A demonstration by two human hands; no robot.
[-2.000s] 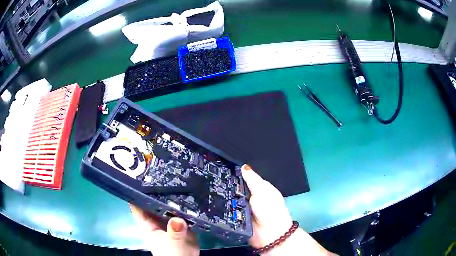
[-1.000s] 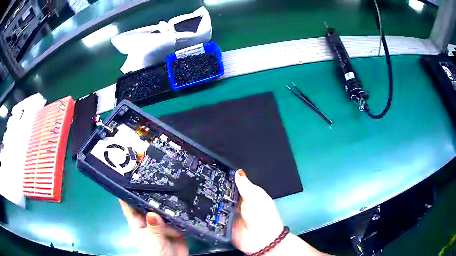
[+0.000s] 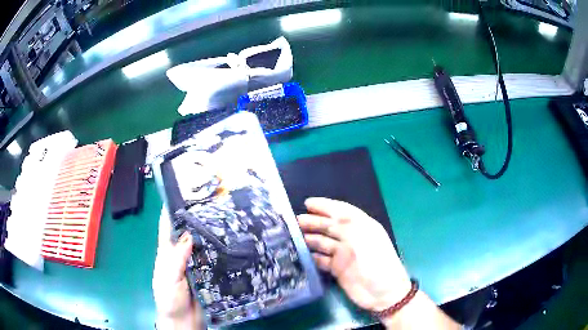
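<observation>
The tablet housing (image 3: 242, 258), open side up, is tilted above the bench and motion-blurred. Its motherboard (image 3: 238, 283) and the silver-white cooling fan (image 3: 200, 180) show inside. My left hand (image 3: 173, 277) grips the housing's left edge, thumb on the rim, other fingers hidden. My right hand (image 3: 351, 254) is beside the right edge, fingers partly curled, with the fingertips at the edge; whether they press on it is unclear. The black work mat (image 3: 342, 180) lies behind and below, partly covered by the housing.
At left are white sheets (image 3: 32, 200), a red slotted tray (image 3: 80, 203) and a black battery pack (image 3: 129, 177). Behind are a black screw tray (image 3: 187, 126), a blue screw bin (image 3: 277, 106) and a white bag (image 3: 225, 74). Tweezers (image 3: 412, 162) and an electric screwdriver (image 3: 456, 119) lie right.
The housing has turned more upright in view and tilted, its fan end now nearer the blue bin. My left hand has moved up its left side. My right hand has shifted right, fingers less wrapped around it.
</observation>
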